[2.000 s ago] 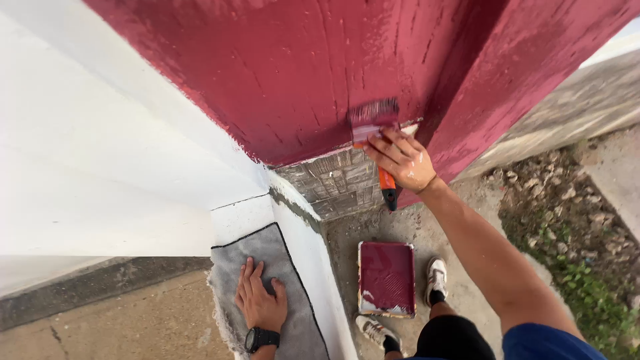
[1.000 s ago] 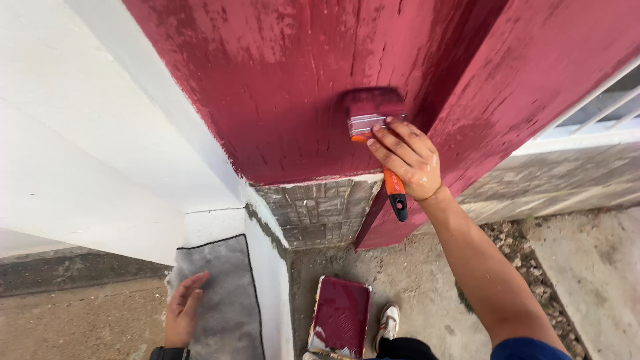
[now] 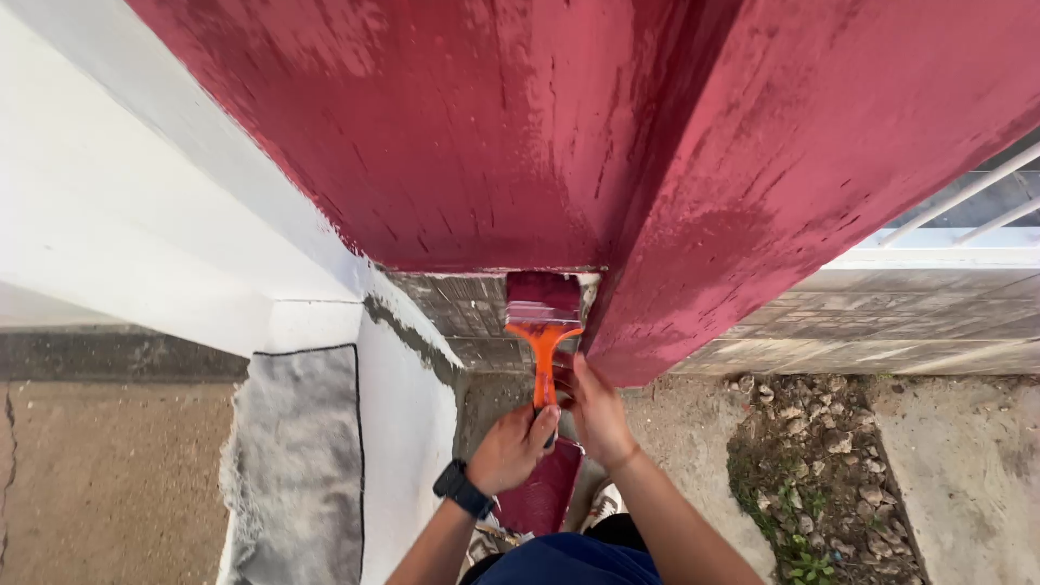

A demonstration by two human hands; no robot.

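Note:
My left hand (image 3: pixel 513 445), a dark watch on its wrist, is closed round the dark end of the orange handle of a wide paintbrush (image 3: pixel 544 341). The brush points away from me, its bristles coated in dark red paint, in front of the grey tiled base (image 3: pixel 471 305) below the red wall (image 3: pixel 422 162). Just right of the handle is my right hand (image 3: pixel 600 410), fingers apart and partly hidden behind the handle; whether it touches the brush I cannot tell. Below my hands a paint tray (image 3: pixel 540 491) with red paint lies on the ground, partly covered by my left hand and wrist.
A grey cloth (image 3: pixel 296 463) with a dark edge lies over the low white wall (image 3: pixel 398 406) at left. A red pillar face (image 3: pixel 731 203) juts out at right, beside white window bars (image 3: pixel 967 191). Stones and small plants (image 3: pixel 812 487) lie at lower right. My shoes are by the tray.
My left hand has left the grey cloth and taken hold of the brush handle. My right hand, which held the brush against the red wall, has come down and loosened from it.

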